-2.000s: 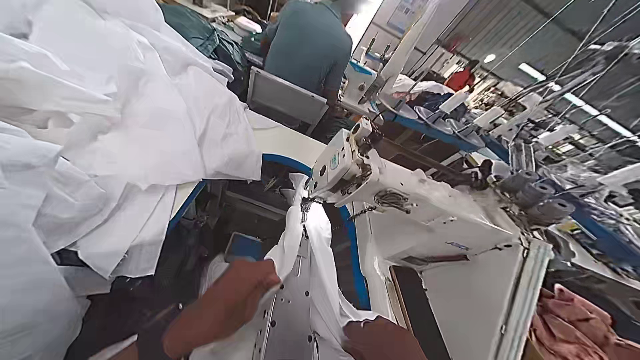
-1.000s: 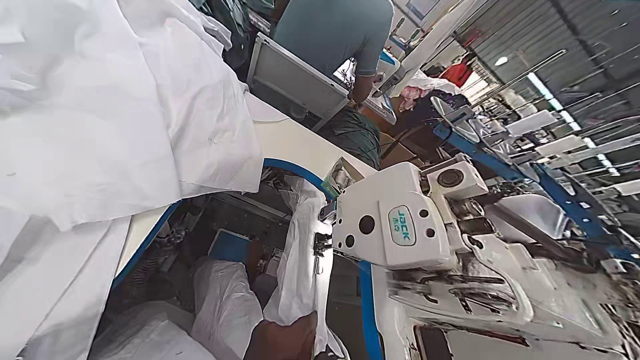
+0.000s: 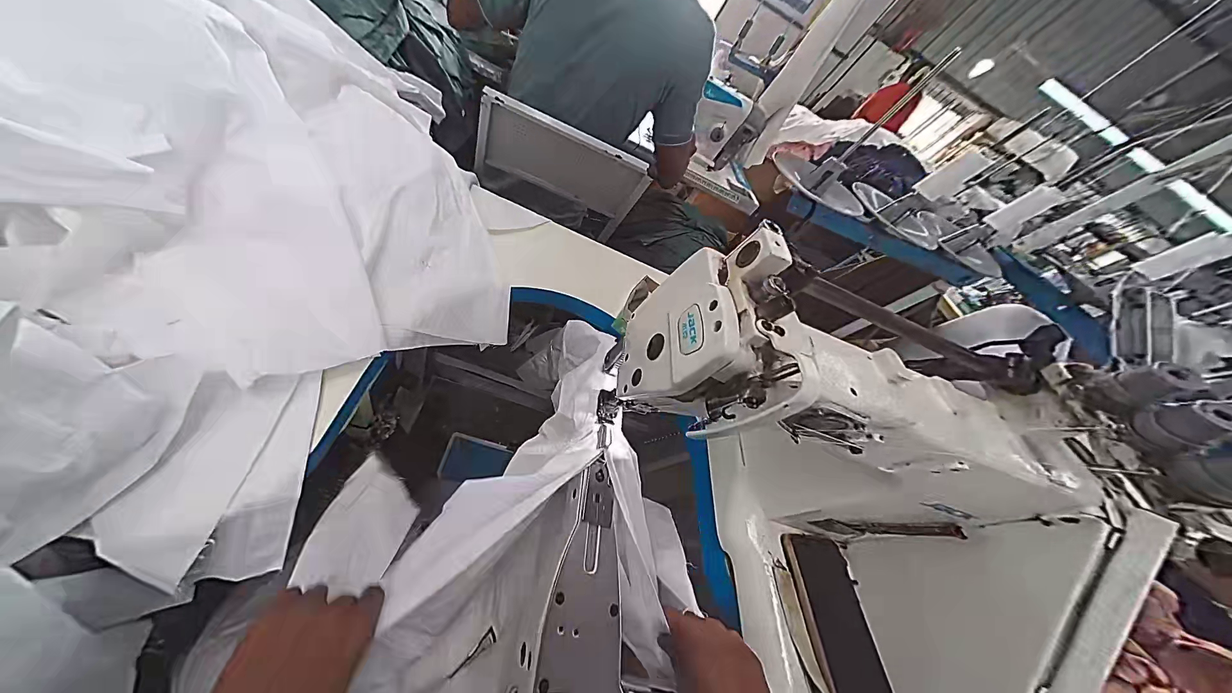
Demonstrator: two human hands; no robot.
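A Jack industrial sewing machine (image 3: 683,337) stands right of centre, its needle area over white fabric (image 3: 577,423) that straddles the metal feed arm (image 3: 582,587). At the lower left, my left hand (image 3: 303,640) grips white cloth, with one pointed piece standing up above its fingers. My right hand (image 3: 712,650) is at the bottom edge, right of the feed arm, closed on the cloth's right side. Both hands are partly cut off by the frame, and their fingertips are hidden. The cloth runs from both hands up to the presser foot.
Large white fabric pieces (image 3: 241,192) are heaped on the left of the cream table (image 3: 568,250), which has a blue-edged cutout. Ahead, a person in a green shirt (image 3: 616,67) sits at another machine (image 3: 722,120). Pink cloth (image 3: 1165,635) lies at the lower right.
My left hand, unclear inside the cutout one second ago, now shows at the lower left with cloth. My right hand has moved right. The cloth is now spread over both sides of the feed arm.
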